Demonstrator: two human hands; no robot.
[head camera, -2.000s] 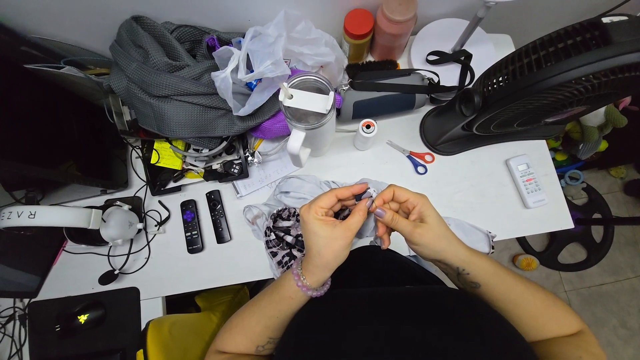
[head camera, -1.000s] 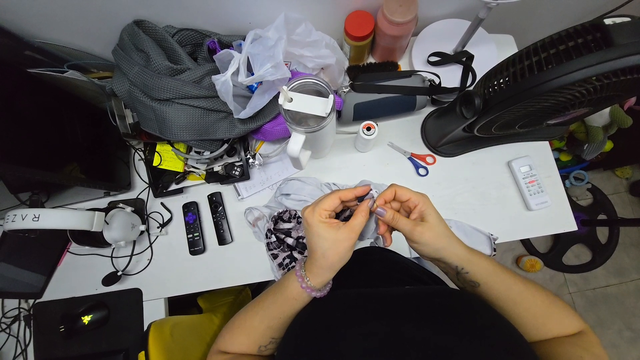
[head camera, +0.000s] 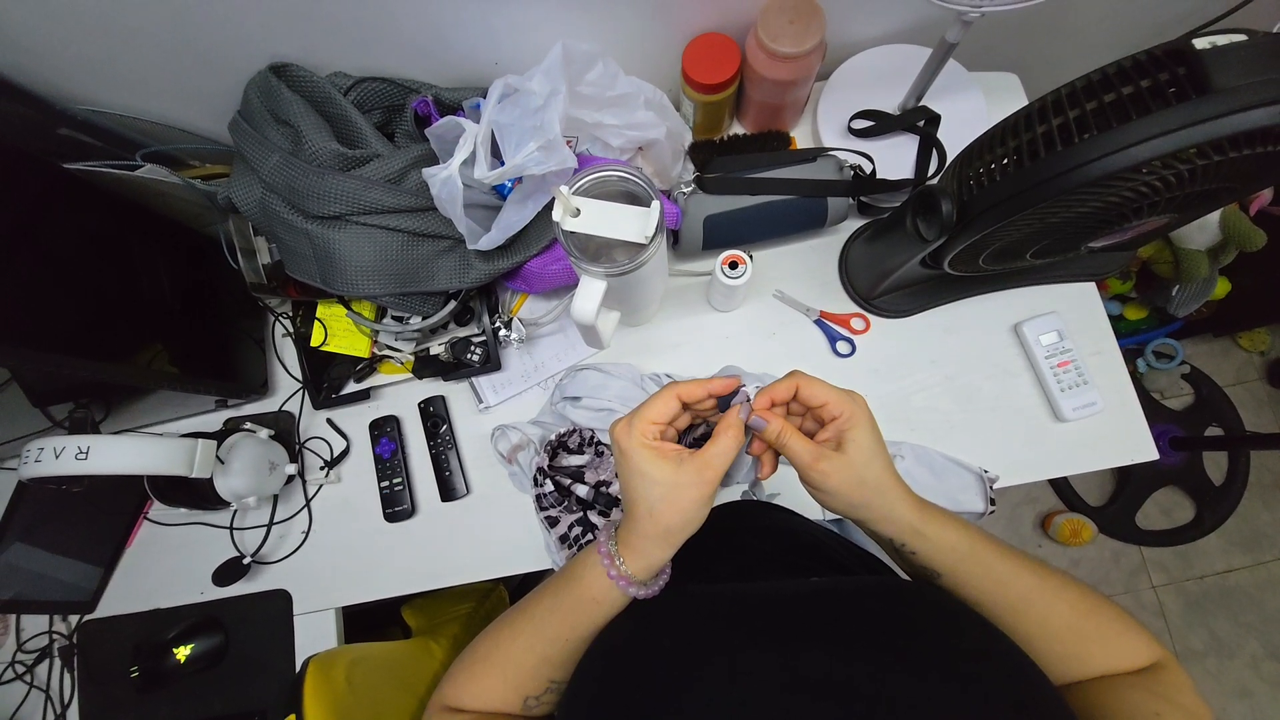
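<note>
Light grey fabric with a black-and-white patterned part (head camera: 577, 478) lies on the white desk beneath my hands. Its edge is pinched between the thumb and fingers of my left hand (head camera: 672, 455). Close beside it, the fingertips of my right hand (head camera: 825, 440) meet at the same bit of cloth; whether a needle or thread is between them is too small to tell. Beyond my hands stands a spool of white thread (head camera: 731, 282). Scissors with red and blue handles (head camera: 826, 322) lie to its right, their blades apart.
A lidded tumbler (head camera: 612, 250) stands behind the fabric, near a plastic bag (head camera: 530, 140) and grey cloth (head camera: 350, 190). Two black remotes (head camera: 391, 468) and a headset (head camera: 235, 465) lie left. A black fan (head camera: 1060, 180) and white remote control (head camera: 1060, 367) are right.
</note>
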